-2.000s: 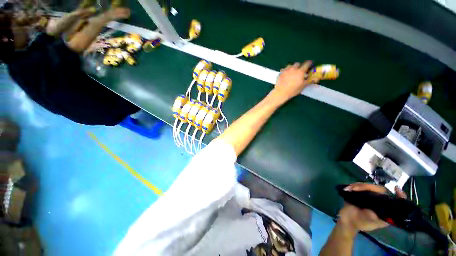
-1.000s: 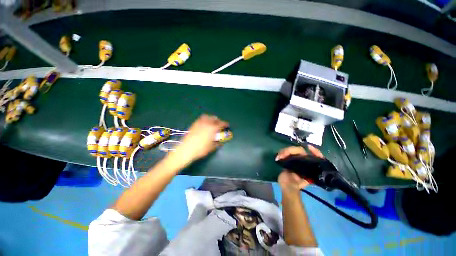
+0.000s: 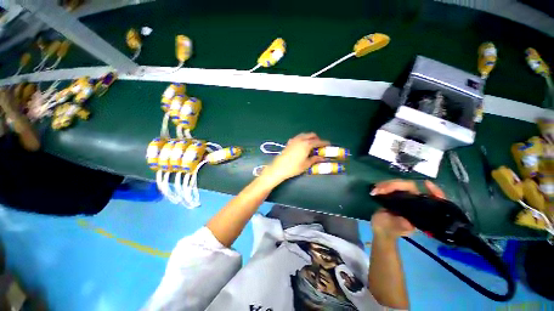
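My left hand rests on the green bench with its fingers on two yellow housings lying side by side. The upper housing and the lower housing point to the right, and their white loops show left of the hand. My right hand is closed around the black electric screwdriver, held above the bench's front edge, its tip pointing left. The grey-white screw feeder stands on the bench above my right hand, with a white front ledge.
Rows of yellow housings lie at left with cords toward me, one lying askew beside them. Heaped units lie at far right. Spaced units lie beyond the pale rail. A person's arm shows at far left.
My left hand has gone from the rail to the bench in front of me, where two housings now lie under its fingers. The view has turned. The right hand still holds the screwdriver.
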